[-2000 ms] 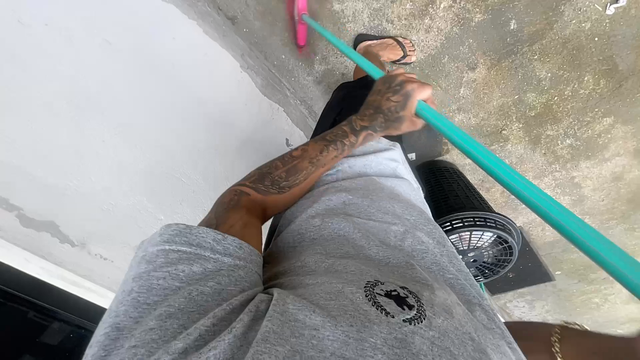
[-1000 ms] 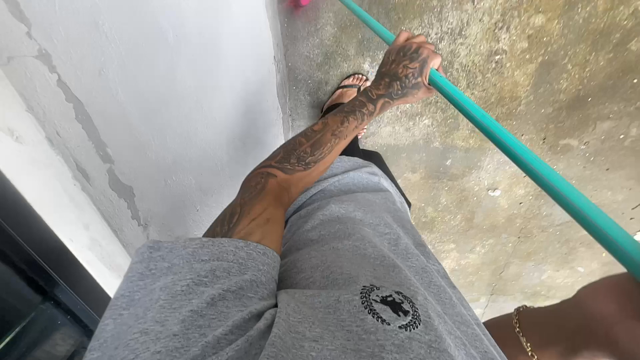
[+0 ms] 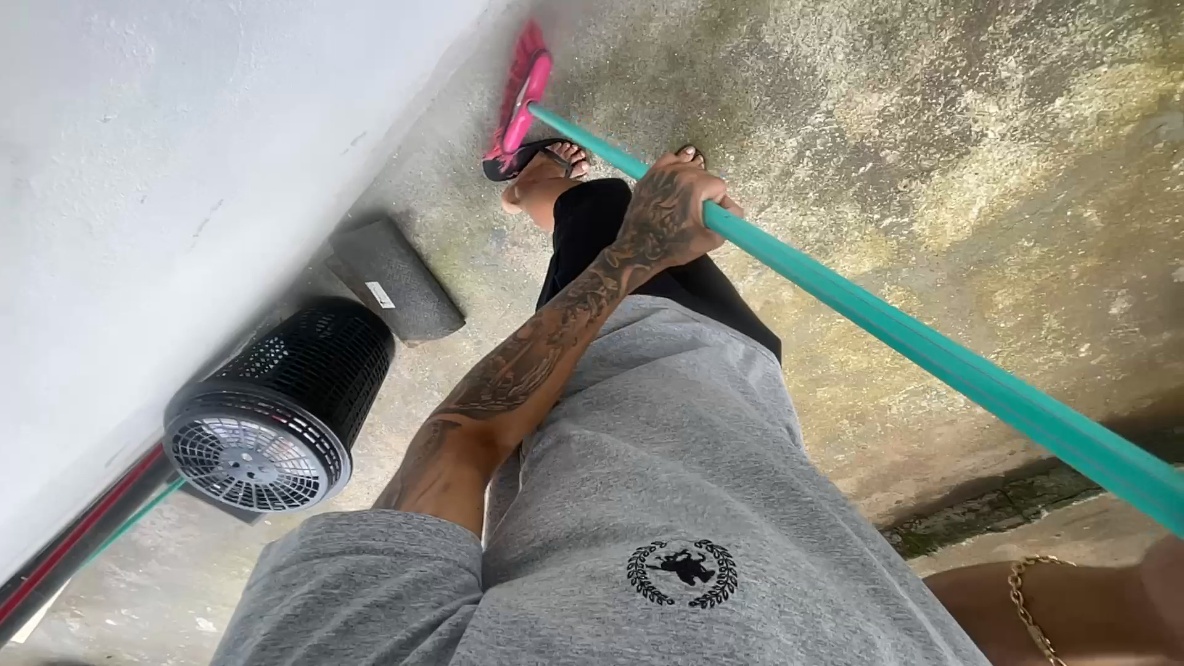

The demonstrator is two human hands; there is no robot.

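A push broom with a pink head (image 3: 525, 102) and a long green pole (image 3: 888, 319) slants across the view. My left hand (image 3: 680, 208) is closed around the middle of the pole, its tattooed forearm crossing in front of my grey shirt. Pink bristles touch or overlap the heel end of a black flip-flop (image 3: 504, 166) on my left foot, near the wall. Of my right hand (image 3: 1164, 573), only a blurred part shows at the right edge, just below the pole, beyond a gold bracelet; its fingers are hidden.
A white wall (image 3: 185, 166) runs along the left. By it stand a black perforated plastic basket (image 3: 324, 361) and a dark grey mat or block (image 3: 402, 277). Red and green poles (image 3: 92, 532) lean at lower left. The stained concrete floor (image 3: 999, 176) has a mossy seam (image 3: 1008, 504) at lower right.
The broom head, barely in view one second ago, now shows fully beside my left foot. The view has shifted, bringing the basket to the left side. My left hand keeps hold of the pole.
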